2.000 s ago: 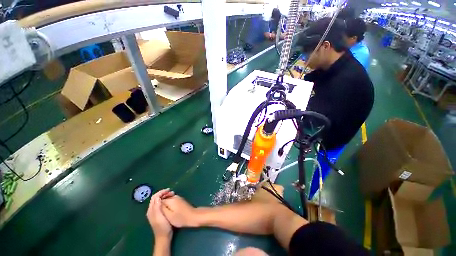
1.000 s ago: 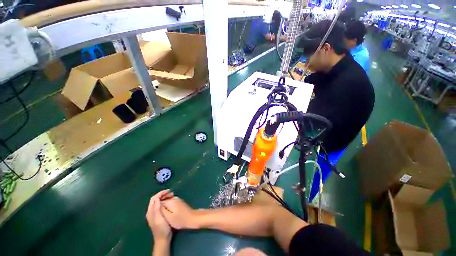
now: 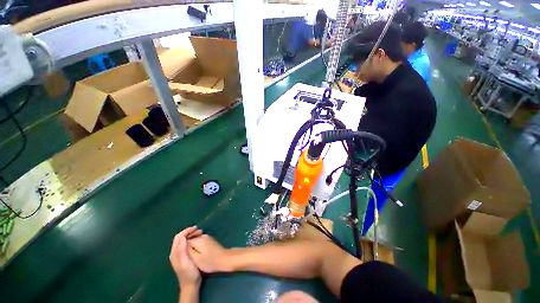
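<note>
My left hand [image 3: 185,260] and my right hand [image 3: 206,253] are clasped together, fingers closed, over the green conveyor belt [image 3: 127,228]. I see no part in them. A pale round part with a black rim [image 3: 210,188] lies flat on the belt beyond my hands. Another round part [image 3: 244,149] shows partly behind the white post. The orange screwdriver [image 3: 307,182] hangs untouched to the right, nose down, above a pile of small screws [image 3: 273,228]. My right forearm lies just in front of that pile.
A white feeder box [image 3: 308,127] stands behind the screwdriver, beside the white post [image 3: 250,89]. Black housings [image 3: 140,135] and open cardboard boxes [image 3: 207,68] are on the shelf opposite. A person in black [image 3: 397,100] works at right; large cartons [image 3: 473,183] stand further right.
The round parts have moved along the belt, away from my hands and toward the white post. My hands stay clasped in nearly the same place. The view has shifted slightly.
</note>
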